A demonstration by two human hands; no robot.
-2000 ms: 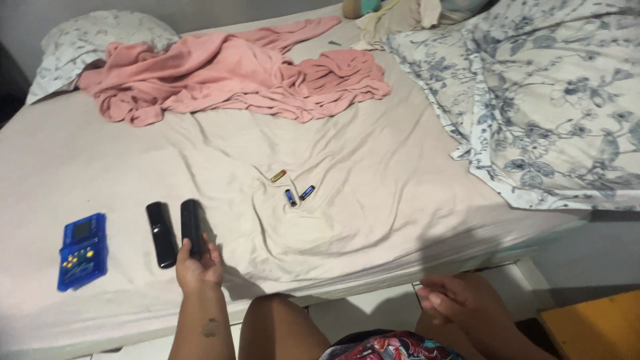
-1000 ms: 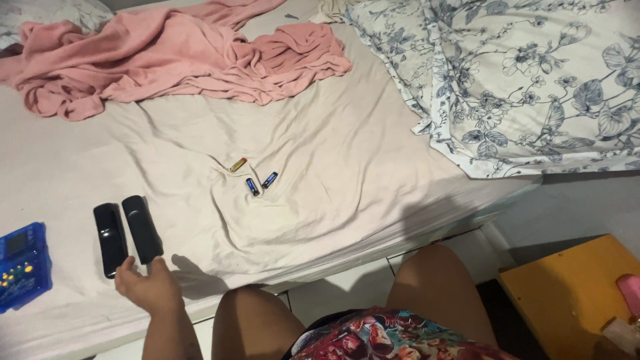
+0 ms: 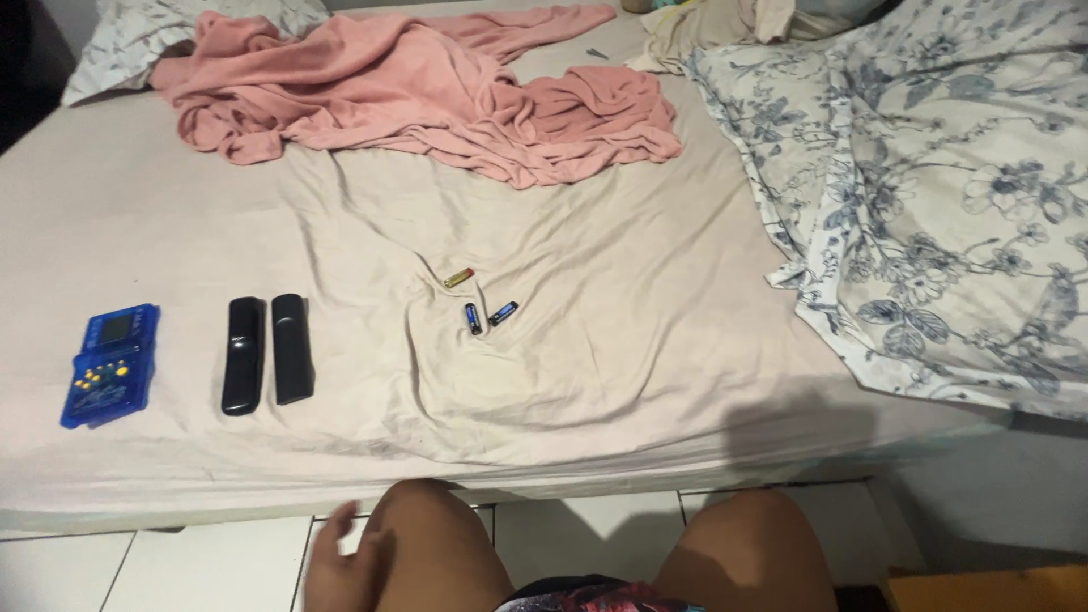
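My left hand (image 3: 344, 561) hovers beside my left knee at the bottom, blurred, its fingers apart and nothing in it. My right hand is out of the frame. On the bed lie two black remote controls side by side, a glossy one (image 3: 244, 357) and a matte one (image 3: 292, 348), both nearest to my left hand. Left of them rests a blue handheld brick game (image 3: 112, 365) with yellow buttons. Near the middle of the sheet are a gold battery (image 3: 459, 278) with a red end and two blue batteries (image 3: 473, 319), (image 3: 503, 313) close together.
A pink blanket (image 3: 425, 93) lies crumpled across the back of the bed. Floral bedding (image 3: 952, 204) covers the right side. A patterned pillow (image 3: 127, 51) is at the back left. An orange-yellow wooden surface (image 3: 994, 588) shows at the bottom right, beside the tiled floor (image 3: 221, 557).
My left hand has let go of the matte remote and drawn back from the bed towards my knee. My right hand, in view two seconds ago, has left the frame.
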